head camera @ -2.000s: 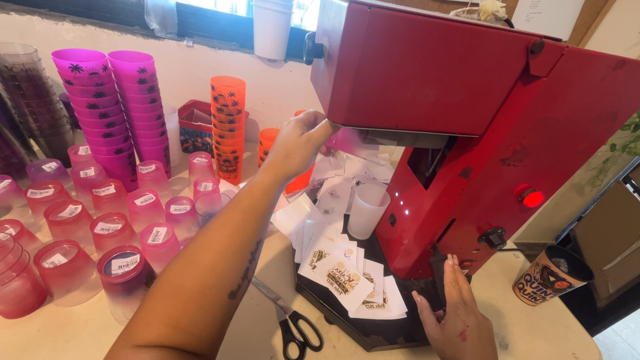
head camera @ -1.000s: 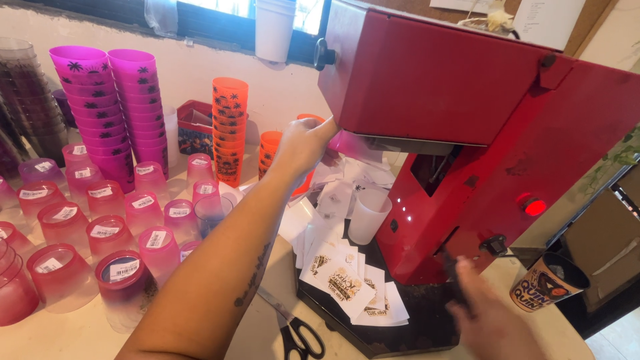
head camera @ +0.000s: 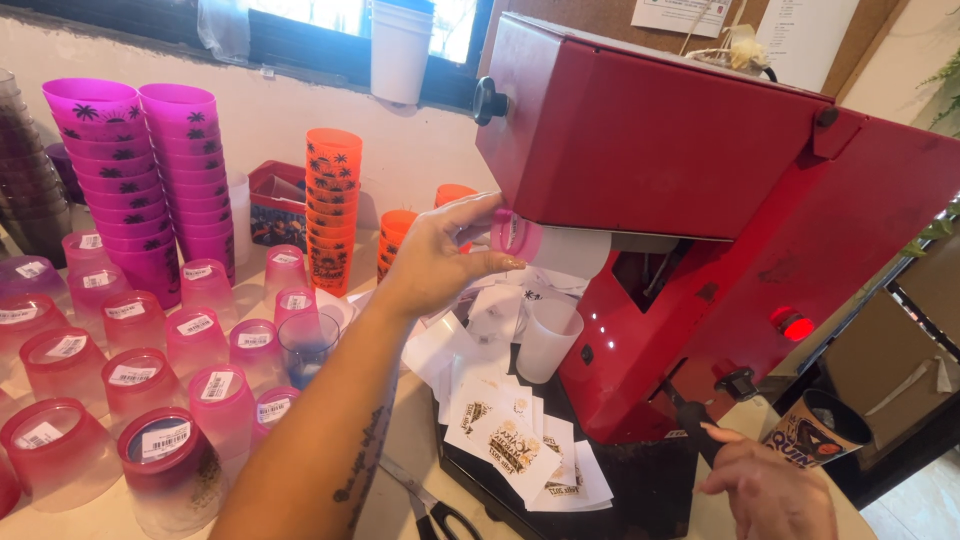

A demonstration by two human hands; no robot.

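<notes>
My left hand (head camera: 450,251) grips the base end of a pink-and-clear plastic cup (head camera: 555,244), which lies sideways under the head of a red cup printing press (head camera: 630,142). My right hand (head camera: 772,487) is at the black lever (head camera: 694,431) low on the press, its fingertips near the grip; whether they close on it cannot be told. A frosted cup (head camera: 551,341) stands tilted in view on the black base. Printed transfer papers (head camera: 525,450) lie fanned out in front of it.
Upside-down pink cups (head camera: 139,379) with labels cover the left of the table. Behind them rise stacks of magenta cups (head camera: 124,195) and orange cups (head camera: 334,202). Scissors (head camera: 431,506) lie by the base. A printed cup (head camera: 817,427) stands right of the press.
The pink cup under the press head shows more plainly now. My right hand has moved from beside the press's lower front to its lever. My left hand stays near the press head.
</notes>
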